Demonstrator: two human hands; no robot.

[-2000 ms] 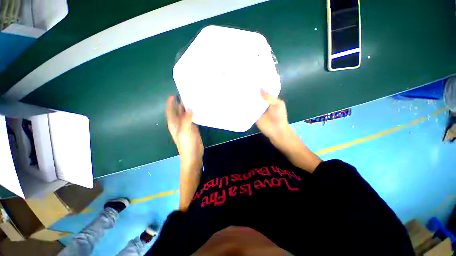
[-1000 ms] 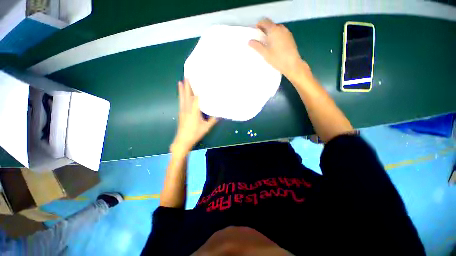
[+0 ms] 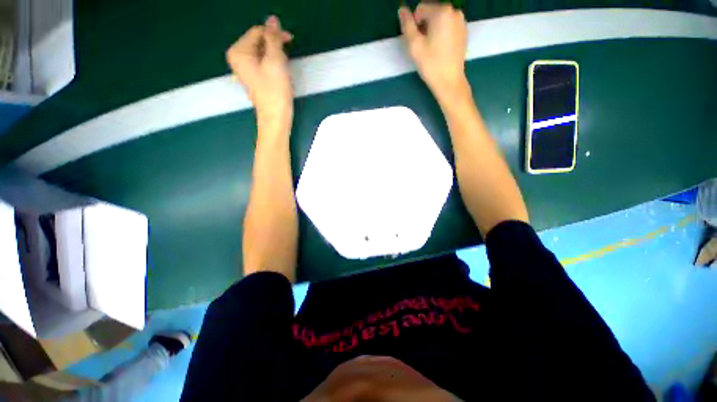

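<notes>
The white many-sided unit (image 3: 376, 180) lies flat on the green bench between my forearms, with small dark marks near its lower edge. Neither hand touches it. My left hand (image 3: 263, 63) is beyond the unit at the upper left, over the pale rail's far edge, with curled fingers. My right hand (image 3: 436, 39) is beyond the unit at the upper right, also over the rail, with curled fingers. Both hands are slightly blurred. I cannot tell whether they pinch something thin and clear.
A smartphone (image 3: 553, 116) lies on the bench at right. An open white carton (image 3: 114, 263) with a dark shape inside stands at left. Another white carton (image 3: 51, 51) is cut off at upper left. The pale rail (image 3: 346, 69) crosses the bench. A person's leg (image 3: 137, 369) shows lower left.
The unit has been let go and lies flat, lower in the picture. Both hands have moved away from it to beyond the rail, and their fingers have curled.
</notes>
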